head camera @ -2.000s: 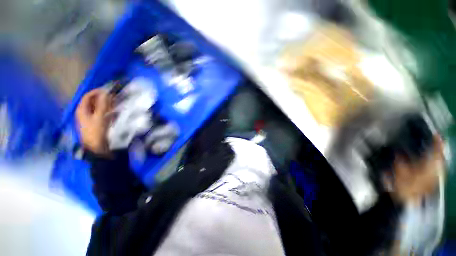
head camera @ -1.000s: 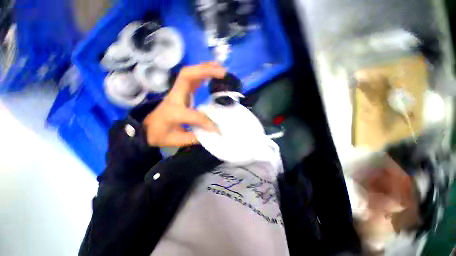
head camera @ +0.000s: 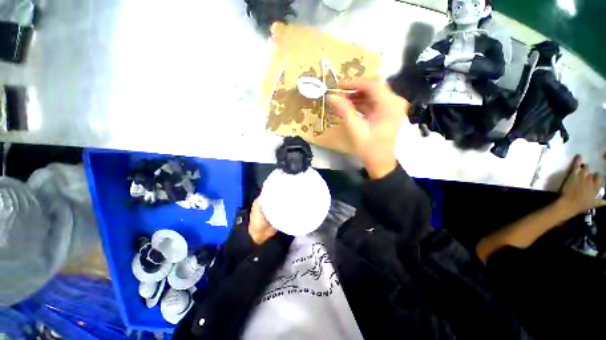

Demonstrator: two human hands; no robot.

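My left hand point(head camera: 260, 222) holds a white round doll hat point(head camera: 296, 201) over my lap, its plain disc facing up. A black ruffled hair piece point(head camera: 294, 155) shows at the hat's far edge. My right hand point(head camera: 372, 119) pinches a thin pale stick point(head camera: 342, 91) over the tan glue board point(head camera: 292, 48). The stick's tip is at the small white glue dish point(head camera: 311, 87). Other thin sticks point(head camera: 323, 109) lie on the board beside the dish. The fingers of my left hand are mostly hidden by the hat.
A blue bin point(head camera: 232, 176) on the left holds several hats point(head camera: 170, 246) and black-and-white parts point(head camera: 165, 180). Dolls in black point(head camera: 465, 73) lie on the bench at right. Another person's arm point(head camera: 531, 224) reaches in at right. A green belt point(head camera: 531, 16) runs behind.
The view has swung toward the bench and sharpened. The hat is still in my left hand, now with its disc facing up. My right hand is now over the board with a stick.
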